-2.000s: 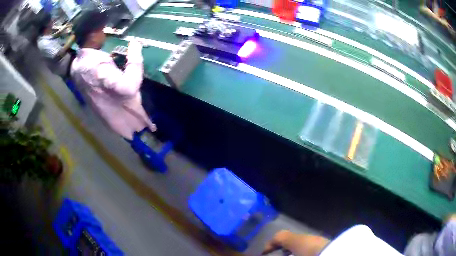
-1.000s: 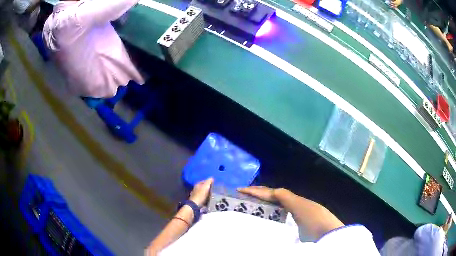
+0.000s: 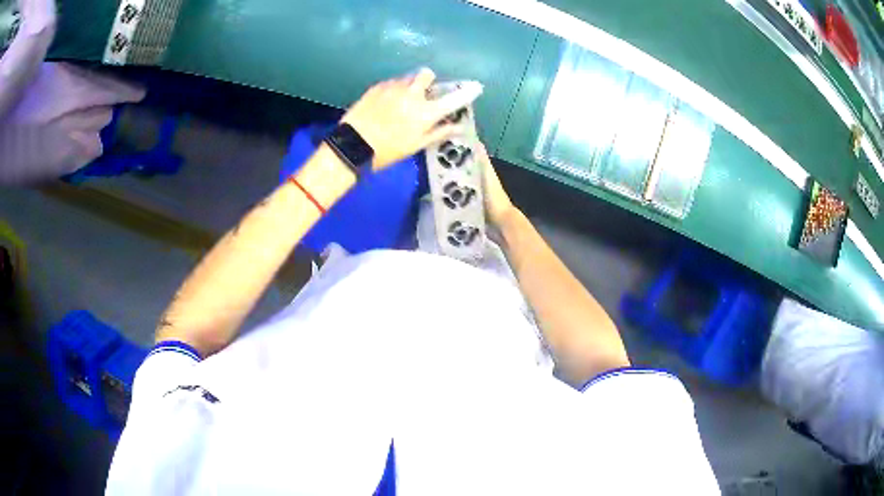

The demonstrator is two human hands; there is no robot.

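A silver four-hole metal panel, or a stack of them (image 3: pixel 456 197), is upright in the picture in front of my body, its far end at the bench edge. Dark round cut-outs with centre hubs show on its face. My left hand (image 3: pixel 397 118), with a dark watch at the wrist, grips the far end and partly covers the top cut-out. My right hand (image 3: pixel 492 189) holds the right side; its fingers are mostly hidden behind the metal.
The green bench (image 3: pixel 407 44) runs across the top. On it are a clear plastic sheet (image 3: pixel 611 126) with a slim rod, a small-parts tray (image 3: pixel 822 221) and another panel stack (image 3: pixel 142 31). A blue stool (image 3: pixel 363 208) is below my left forearm. Other people's arms show at left and right.
The metal with both my hands has moved from low before my body up to the bench edge and turned from crosswise to lengthwise. The view has shifted along the bench.
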